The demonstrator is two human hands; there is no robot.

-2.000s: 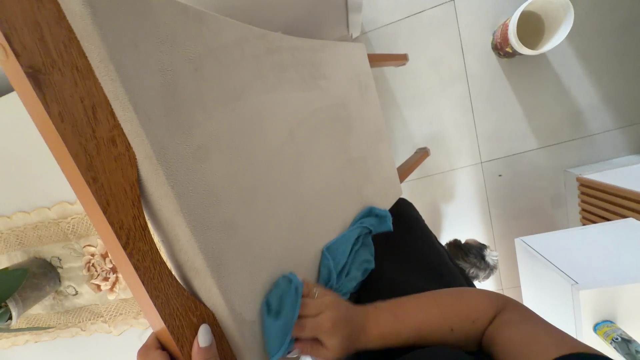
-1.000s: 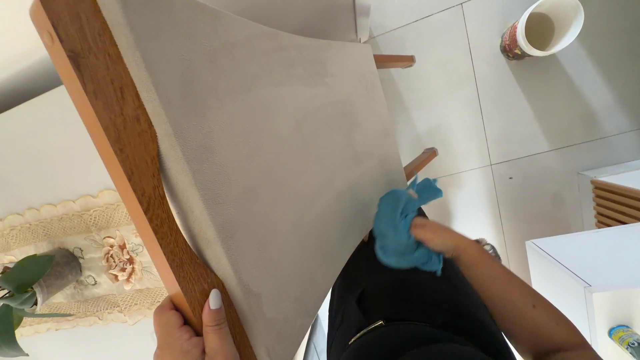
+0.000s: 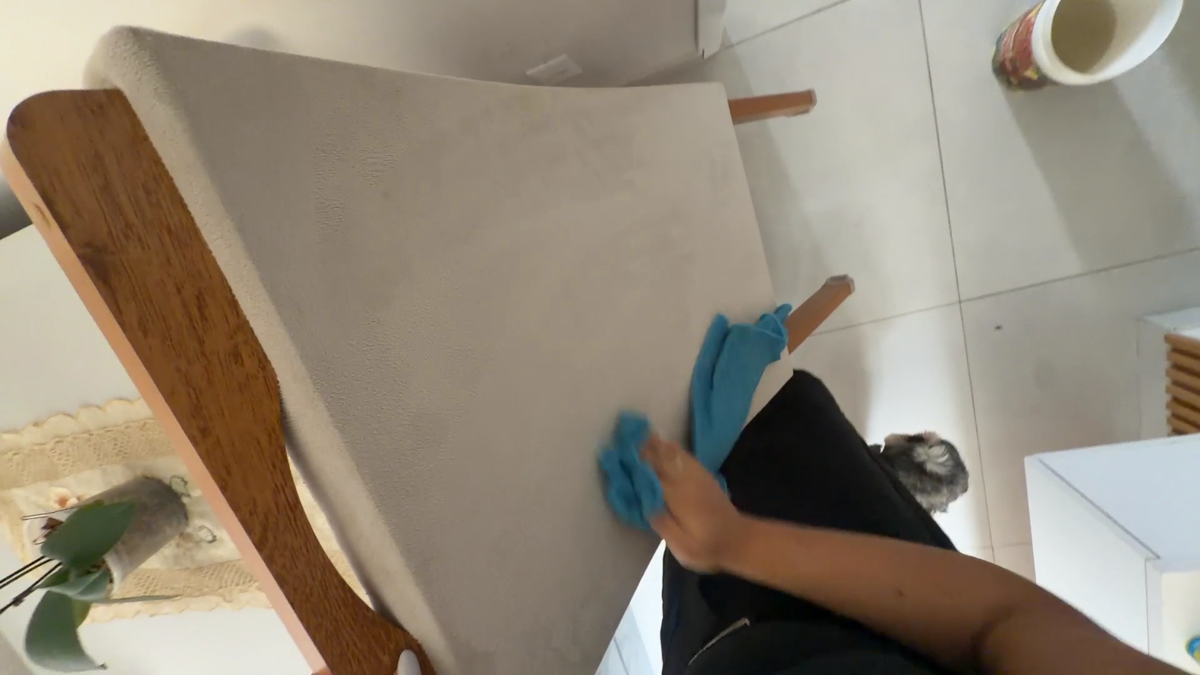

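A chair with a light beige fabric seat [image 3: 525, 281] and a brown wooden back rail [image 3: 178, 328] fills the middle and left. My right hand [image 3: 689, 506] grips a bunched blue cloth [image 3: 630, 473] on the seat near its lower right edge, slightly blurred. A loose length of the blue cloth [image 3: 727, 384] lies over the seat's edge beside my leg. Of my left hand [image 3: 409, 663] only a fingertip shows at the bottom edge, on the lower end of the wooden rail; the rest is out of view. Fine texture marks show on the fabric.
Two wooden chair legs [image 3: 820, 309] stick out at the right. On the tiled floor stands a white bucket [image 3: 1041, 47] with cloudy liquid. A grey furry animal [image 3: 928, 469] is beside my leg. White furniture [image 3: 1087, 506] stands lower right; a potted plant [image 3: 141, 530] on a lace runner [image 3: 66, 459] is at left.
My right hand with the blue cloth was off the seat above my lap one second ago and is now on the fabric. My left hand has mostly left the view at the bottom.
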